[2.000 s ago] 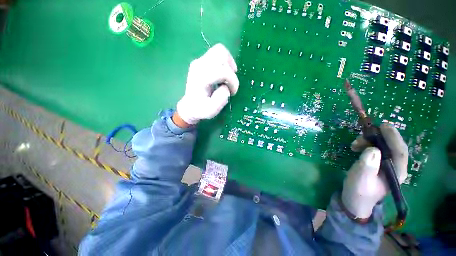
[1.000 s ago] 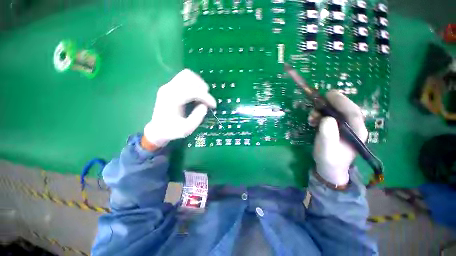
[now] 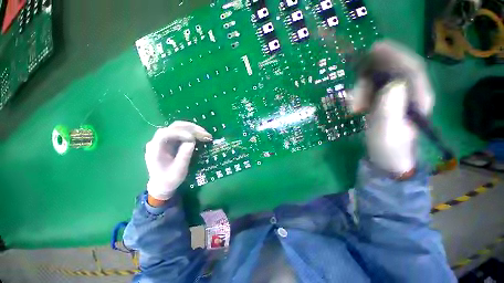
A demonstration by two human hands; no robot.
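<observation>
A large green circuit board lies tilted on the green mat, with black power transistors in rows at its far right part. My left hand, in a white glove, is at the board's left edge, closed on thin solder wire; the wire loops toward the solder spool on the mat. My right hand, gloved and blurred by motion, holds the dark soldering iron over the board's right edge. The iron's tip is blurred.
An iron stand with a yellow ring is at the upper right, with a black round object below it. Part of another green board shows at the upper left. The green mat ends above a grey floor with yellow-black tape.
My right hand has moved the iron away from the white connector area toward the board's right edge. The view has turned, so the board appears tilted. My left hand keeps the wire, lower in view.
</observation>
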